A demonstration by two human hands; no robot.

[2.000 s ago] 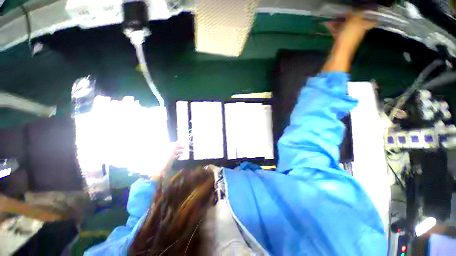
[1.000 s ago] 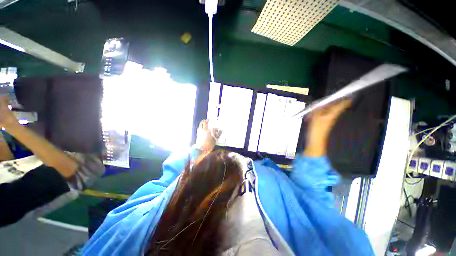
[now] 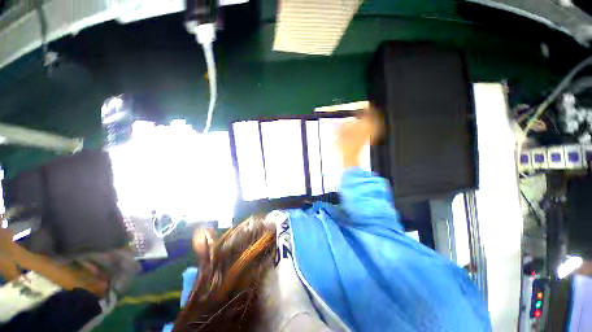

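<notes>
Flat white units (image 3: 283,159) lie in a black divided tray in front of me, overexposed. My right hand (image 3: 358,133) is blurred over the tray's right end, beside a large black foam-lined tray (image 3: 425,123); whether it grips a unit cannot be told. My left hand (image 3: 204,241) is small, low and partly cut off by hair, at the lower edge of a glaring white stack (image 3: 175,168). A coiled white cable (image 3: 165,224) lies just left of it; no grip on it can be made out.
A black power adapter (image 3: 202,14) with a white lead hangs at the top. A perforated board (image 3: 315,26) is right of it. A clear blister tray (image 3: 117,120) edges the stack. Another person's arm (image 3: 45,267) is at the lower left, near a dark tray (image 3: 84,201). A socket strip (image 3: 555,157) is at right.
My right hand has moved left from above the black tray, and the long white bar it held no longer shows apart. My left hand has moved left and down from the unit tray.
</notes>
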